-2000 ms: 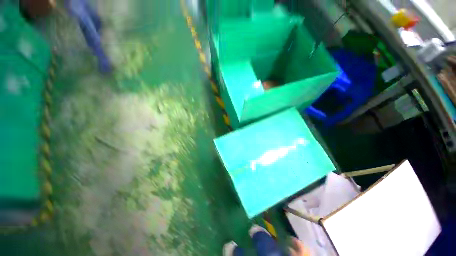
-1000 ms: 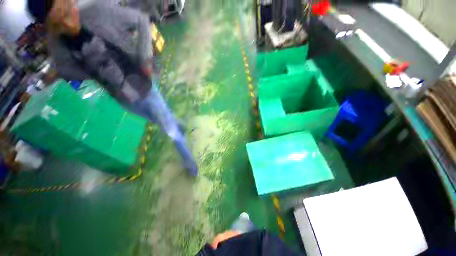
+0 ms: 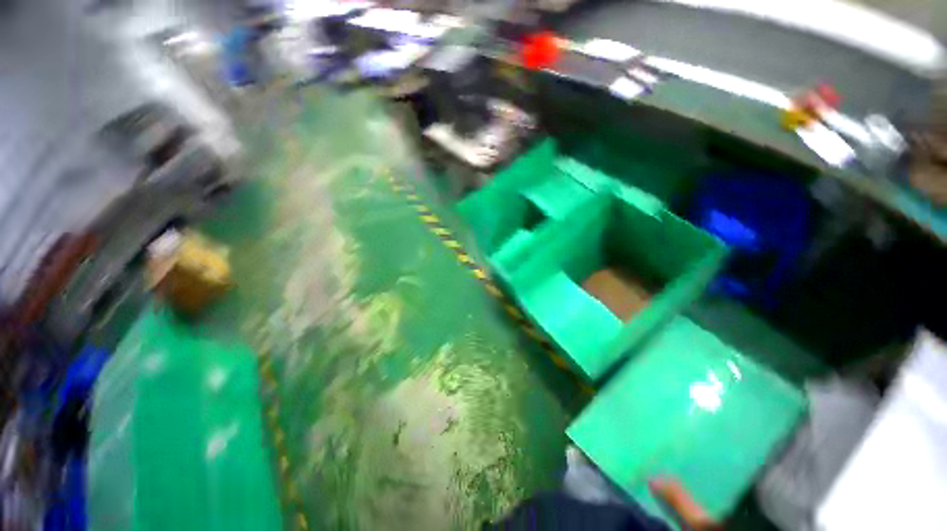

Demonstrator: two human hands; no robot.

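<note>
A closed green carton [image 3: 691, 410] with a shiny top lies at the lower right. An open green carton [image 3: 566, 311] stands against its far side, with a flat brown sheet [image 3: 619, 294] inside at the bottom. My right hand [image 3: 683, 503], judged by its place right of my legs, is small, blurred and cut off by the bottom edge. It shows over the closed carton's near edge; I cannot tell if it touches it or holds anything. My left hand is not in view.
Another open green carton [image 3: 519, 207] stands beyond. A blue stool [image 3: 742, 233] is under the long bench [image 3: 716, 124]. A white box [image 3: 893, 456] is at the right edge. Green cartons [image 3: 197, 436] stand left, behind yellow-black floor tape [image 3: 457, 249].
The view has swung, and the open cartons appear nearer. The walking person seen at the left is no longer clearly visible. My left hand, apparently seen low in the middle before, is gone from view.
</note>
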